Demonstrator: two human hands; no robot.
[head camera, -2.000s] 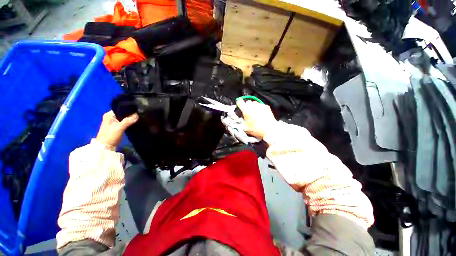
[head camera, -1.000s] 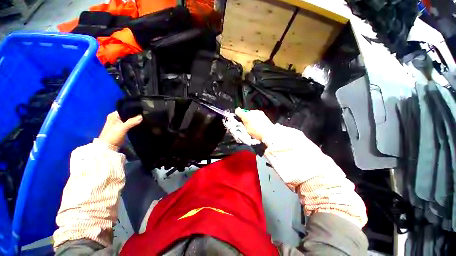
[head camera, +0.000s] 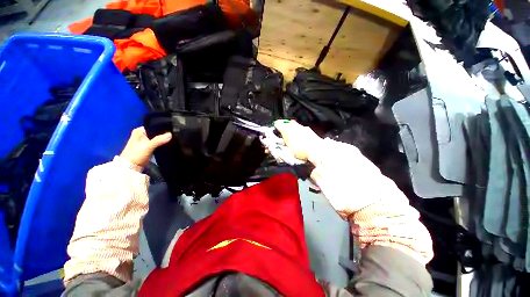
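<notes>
A dark camouflage bag body (head camera: 203, 148) hangs in front of my red apron, its upper edge roughly level. My left hand (head camera: 141, 146) grips its upper left corner, thumb on the near side. My right hand (head camera: 295, 141) holds the scissors (head camera: 253, 126), silver blades pointing left at the bag's upper right edge. The blades look slightly apart; whether they touch the fabric is hard to tell. A whitish wrap and a bit of green show at the scissors' handle. The bag's lower part is dark and blends into the things behind it.
A blue tub (head camera: 87, 93) with dark pieces inside stands at left. Black bags (head camera: 250, 87) are piled ahead, with orange fabric (head camera: 138, 51) beyond. A wooden panel (head camera: 296, 37) with a yellow edge stands behind. Grey panels (head camera: 421, 145) hang at right. The floor (head camera: 325, 232) is pale.
The blades were open clear of the edge, then narrowed against it, and now show slightly apart there. My left hand and the bag corner have shifted a little to the right.
</notes>
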